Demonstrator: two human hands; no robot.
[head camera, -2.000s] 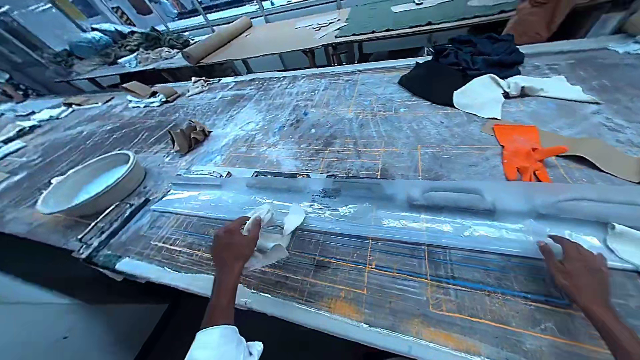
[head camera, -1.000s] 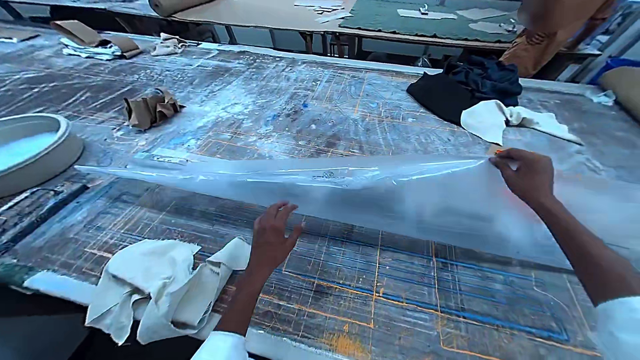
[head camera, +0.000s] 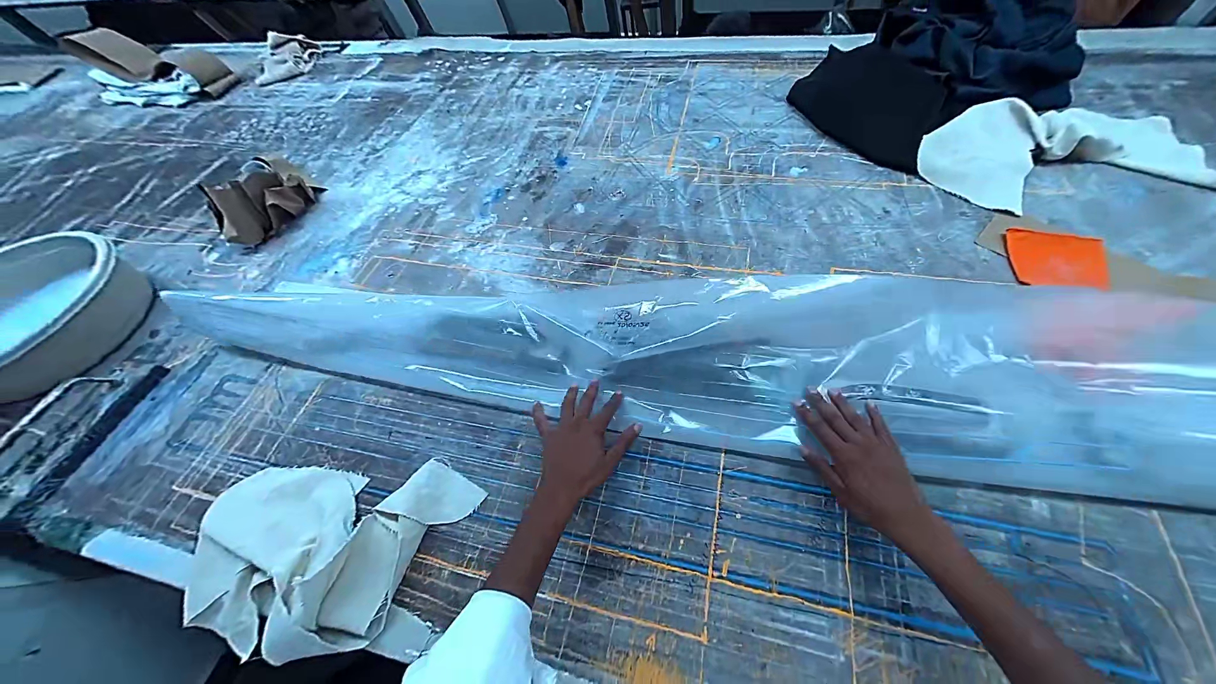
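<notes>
A long sheet of clear plastic film (head camera: 684, 342) lies wrinkled across the worktable, bearing small print near its middle. My left hand (head camera: 581, 442) rests on its near edge with fingers spread. Farther right, my right hand (head camera: 855, 456) lies palm down on the same edge, its fingers apart. Neither hand grips the film. Crumpled off-white cloth (head camera: 285, 551) lies to the left of my left forearm, at the table's near edge. Past the film on the right is an orange glove (head camera: 1056, 256), partly covered by the film.
A round pale tub (head camera: 123, 304) stands at the left edge. Brown crumpled material (head camera: 258, 201) lies behind the film. Dark fabric (head camera: 874, 104) and white cloth (head camera: 988, 152) are heaped at the back right. The worktable (head camera: 475, 180) carries orange and blue drawn lines.
My left hand has let go of the off-white cloth, which now lies at the near edge. My right hand has released the raised film and come down onto its near edge.
</notes>
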